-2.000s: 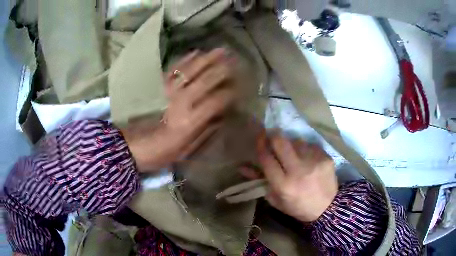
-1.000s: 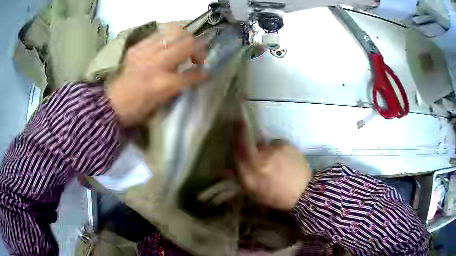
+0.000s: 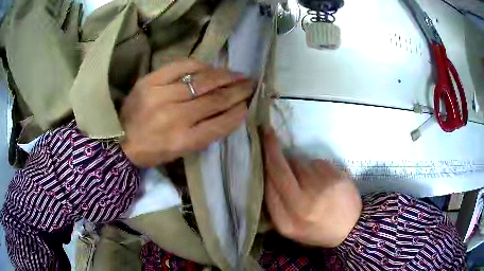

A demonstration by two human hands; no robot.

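Note:
A khaki garment [image 3: 201, 185] lies over the machine table's front edge and down to the lap. A folded edge of it runs up towards the needle area, with pale lining [image 3: 241, 159] showing inside. My left hand [image 3: 186, 108], with a ring, lies flat on the garment, its fingertips at the folded edge. My right hand [image 3: 308, 196] is at the right side of the same edge, fingers against the cloth and partly blurred. The presser foot and needle are mostly hidden at the top of the picture.
Red-handled shears [image 3: 450, 95] lie on the white machine table [image 3: 361, 127] at the right. A small pale piece [image 3: 422, 129] lies beside the handles. A knob with a dark spring [image 3: 322, 34] is at the top. More khaki cloth [image 3: 40, 58] is bunched at the left.
The cloth has been turned so that a long folded edge with pale lining lies lengthwise under the needle area. Both hands have shifted around it, and the view has moved closer.

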